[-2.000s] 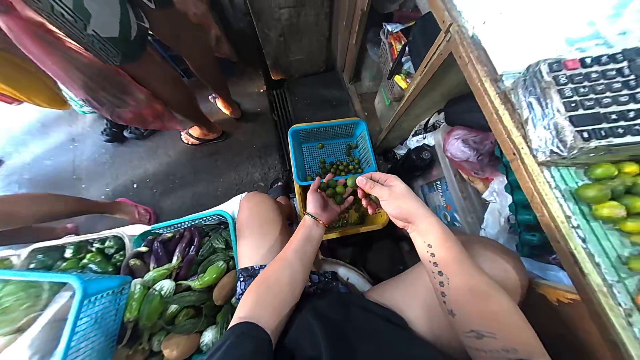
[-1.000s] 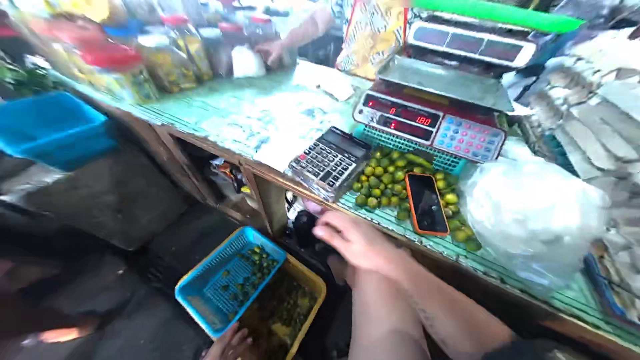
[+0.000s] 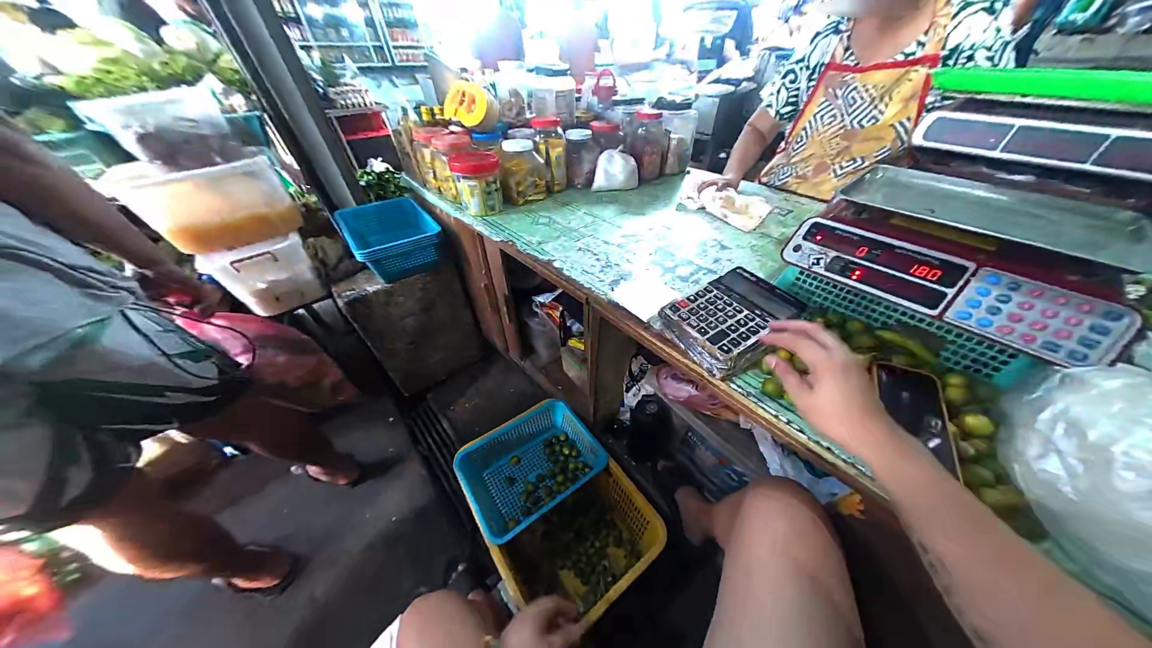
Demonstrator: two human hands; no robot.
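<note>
My right hand is over the counter edge, fingers spread, at small green citrus fruits between a calculator and a phone in an orange case. Whether it touches a fruit is unclear. Low in the view, my left hand is at the near rim of a yellow plastic basket with many small green fruits; its fingers are blurred. A blue plastic basket holding more of these fruits rests on the yellow one's far part.
A digital scale, a plastic bag and lidded jars stand on the counter. Behind it a person in an apron holds a cloth. Stacked blue baskets sit beyond; another person stands at left.
Both hands were together over the baskets; now they are apart, the right one up at the fruits on the counter, the left one low by the yellow basket. The view has swung toward the counter.
</note>
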